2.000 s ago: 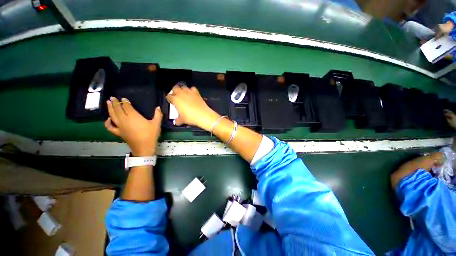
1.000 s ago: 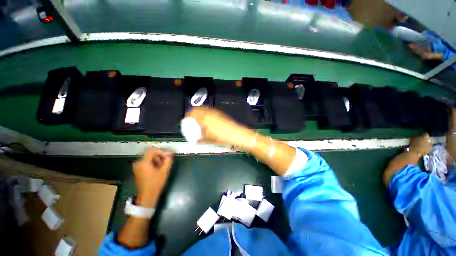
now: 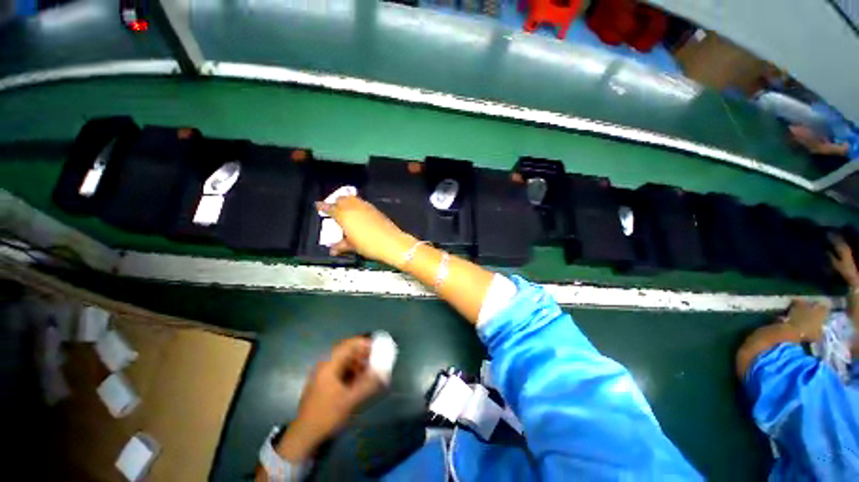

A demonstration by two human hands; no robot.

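My right hand (image 3: pixel 360 228) is over an open black gift box base (image 3: pixel 317 247) on the belt, its fingers on a white charger plug (image 3: pixel 330 232) in the tray below a coiled white cable (image 3: pixel 341 196). My left hand (image 3: pixel 344 381) is above the worktop, slightly blurred, holding another white charger plug (image 3: pixel 382 356). Several loose plugs (image 3: pixel 452 397) lie on the worktop in front of me. Two boxes to the left each show a plug and a cable. The box just right of my hand shows a cable (image 3: pixel 444 195) only.
Black lids (image 3: pixel 264 200) and bases alternate along the green belt (image 3: pixel 283 118). The pale side rail (image 3: pixel 217 268) runs between belt and worktop (image 3: pixel 622 362). A carton (image 3: pixel 202 377) with loose plugs is at left. A co-worker's blue sleeve (image 3: pixel 801 377) and hands are at right.
My right hand has brought a plug down into a box. My left hand has left the first boxes, moved to the worktop and taken up a plug. The boxes have shifted in view.
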